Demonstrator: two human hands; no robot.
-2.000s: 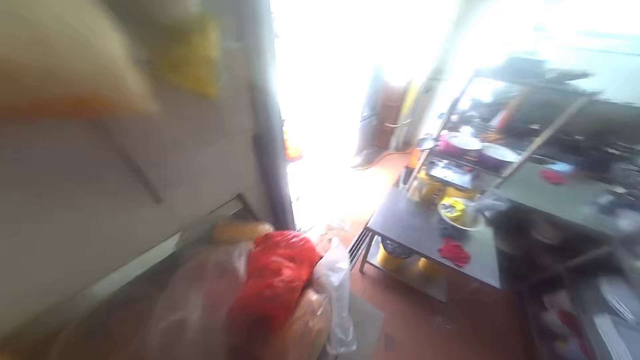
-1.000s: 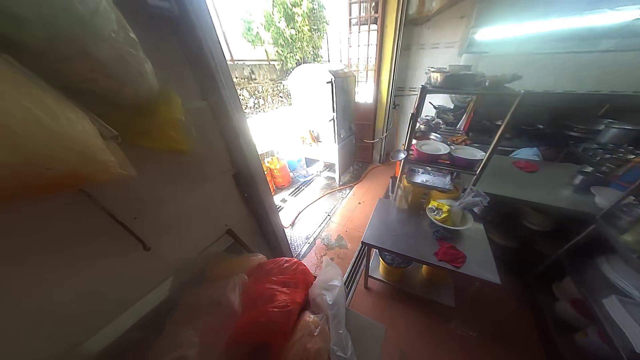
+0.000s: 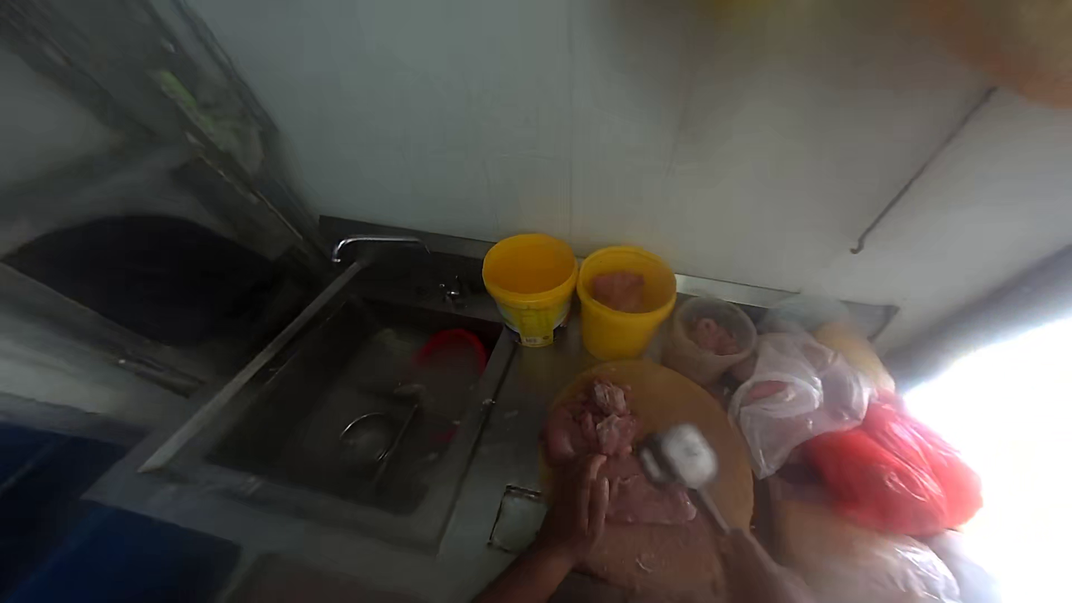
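Observation:
My left hand rests on the left side of pale pink raw meat, which lies on a round cutting board. More raw meat pieces are heaped on the board just beyond that hand. My right hand, blurred at the bottom edge, grips the thin handle of a metal tool with a pale, blocky head, which looks like a meat mallet. Its head is over the right part of the meat; whether it touches cannot be told.
A steel sink with a faucet and a red-rimmed container lies left. Behind the board stand a yellow bucket, a yellow bucket with meat and a tub. White and red plastic bags lie right.
The view has swung from the doorway and steel table down to the sink and cutting board. Both hands are now in sight; neither shows in the earlier frames.

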